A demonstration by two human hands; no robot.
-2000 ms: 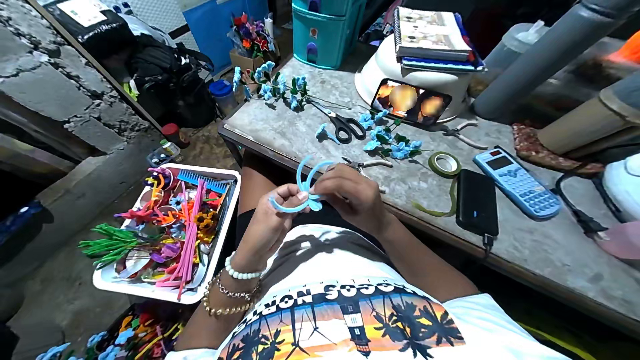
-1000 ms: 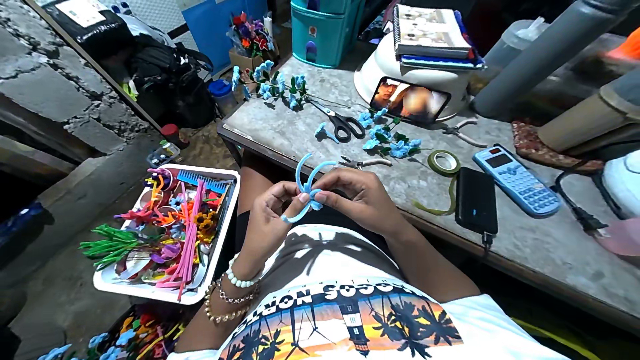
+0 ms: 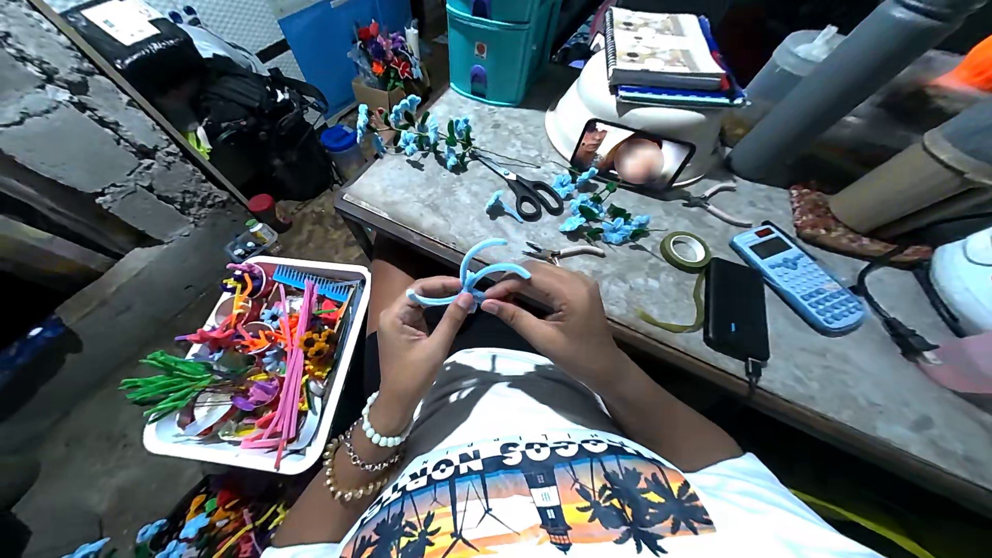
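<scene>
Light blue pipe cleaners [image 3: 494, 271], bent into curved arms that meet at a twisted centre, are pinched between both hands above my lap. My left hand [image 3: 422, 325] grips the centre with thumb and index finger. From the right, my right hand [image 3: 554, 314] closes thumb and fingers on the same centre. Just beyond my hands, small pliers [image 3: 562, 253] lie at the table edge, partly hidden. Black-handled scissors [image 3: 535, 198] rest farther back, with a small blue pipe-cleaner flower [image 3: 502, 205] beside them. Several blue flowers with green leaves [image 3: 604, 217] lie to their right.
A white tray [image 3: 353, 341] of coloured pipe cleaners is at left. On the concrete table [image 3: 821, 387] are green tape [image 3: 685, 252], a power bank [image 3: 736, 310], a calculator [image 3: 798, 279], more pliers [image 3: 717, 205] and a phone [image 3: 632, 155] leaning on a white container [image 3: 570, 116]. Blue flower stems [image 3: 422, 136] lie farther back.
The curved blue arms have shifted in their angle between my hands. My right hand's fingers have changed their hold near the centre. The picture on the phone has changed.
</scene>
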